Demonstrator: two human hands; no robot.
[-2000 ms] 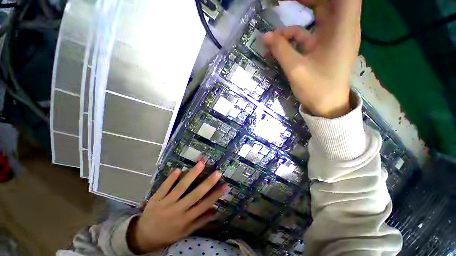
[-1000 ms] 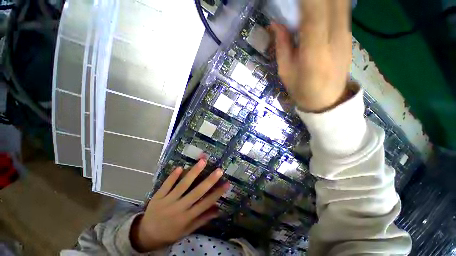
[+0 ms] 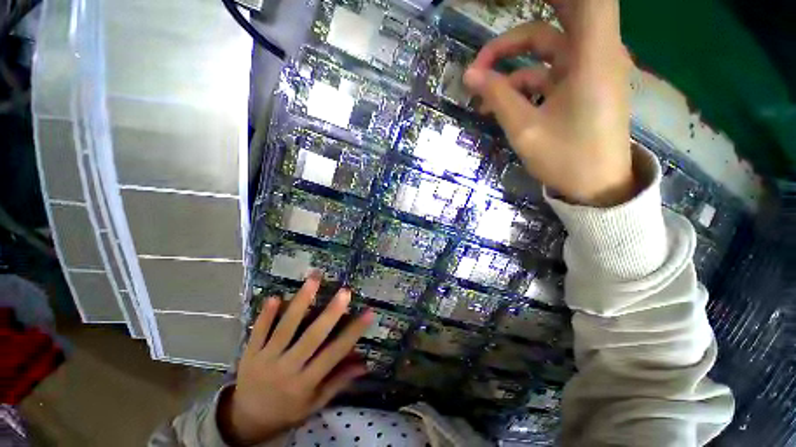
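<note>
A tray of circuit boards point(image 3: 401, 244) lies in front of me, with pale squares on many boards, such as one at the upper left point(image 3: 330, 100). My left hand point(image 3: 297, 367) rests with spread fingers on the tray's lower left part and holds nothing. My right hand point(image 3: 567, 113) is over the tray's upper part, thumb and index fingertips together at a board with a greyish square point(image 3: 454, 80). Whether a small piece is between these fingertips cannot be told. Glare hides detail in the tray's middle, and my right sleeve covers part of its right side.
White-bordered sheets with grey rectangles point(image 3: 179, 223) stand fanned along the tray's left edge. A dark cable point(image 3: 253, 30) runs behind them. A green surface point(image 3: 698, 79) is at the upper right, shiny ridged plastic point(image 3: 742, 349) at the lower right, a red item point(image 3: 26, 358) at the far left.
The tray and sheets show farther left and turned in the view. My right hand has gone from straightened fingers to a pinch near a board. My left hand stays spread on the tray.
</note>
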